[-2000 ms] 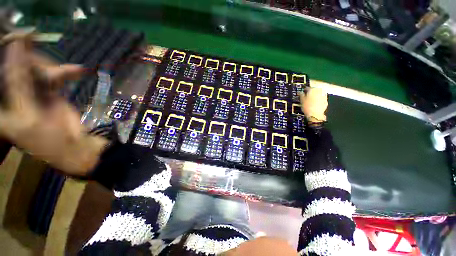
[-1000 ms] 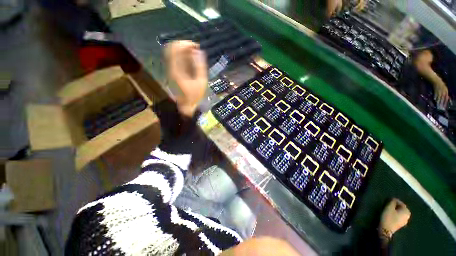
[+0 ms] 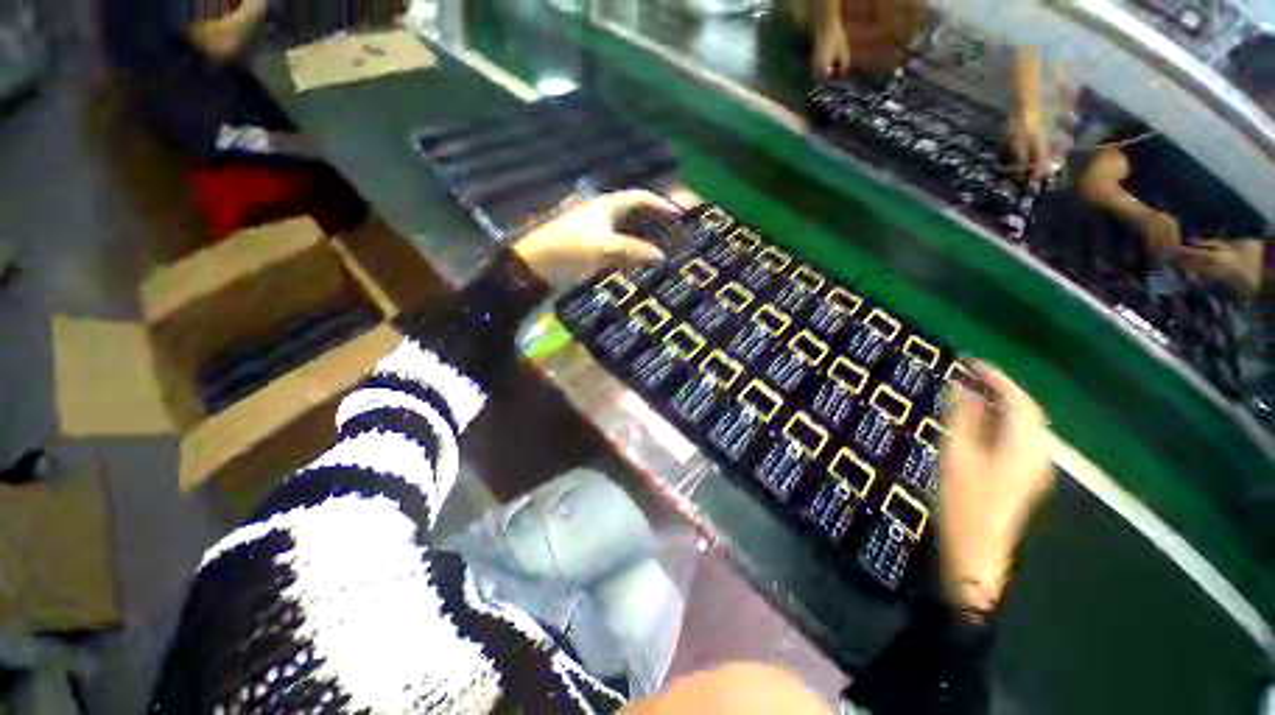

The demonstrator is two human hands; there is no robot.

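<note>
A black blister tray (image 3: pixel 825 520) lies in front of me, filled with rows of black keypad phone fronts (image 3: pixel 766 405) with yellow-edged windows. My left hand (image 3: pixel 599 238) is at the tray's left end, thumb and fingers curved around something dark; whether it grips this or the tray edge is unclear. My right hand (image 3: pixel 996 468) is slightly blurred at the tray's right end and covers part of the last fronts; its fingertips are partly hidden, so its grip is unclear.
Stacked ridged black trays (image 3: pixel 538 157) lie beyond my left hand. An open carton (image 3: pixel 266 356) with black trays inside stands at left. A green strip (image 3: pixel 895 300) runs behind the tray. Other people's hands (image 3: pixel 1032 133) work at black trays beyond it.
My left hand has come down from above the stacked trays to the filled tray's left end. My right hand has moved from the bench at right onto the tray's right end.
</note>
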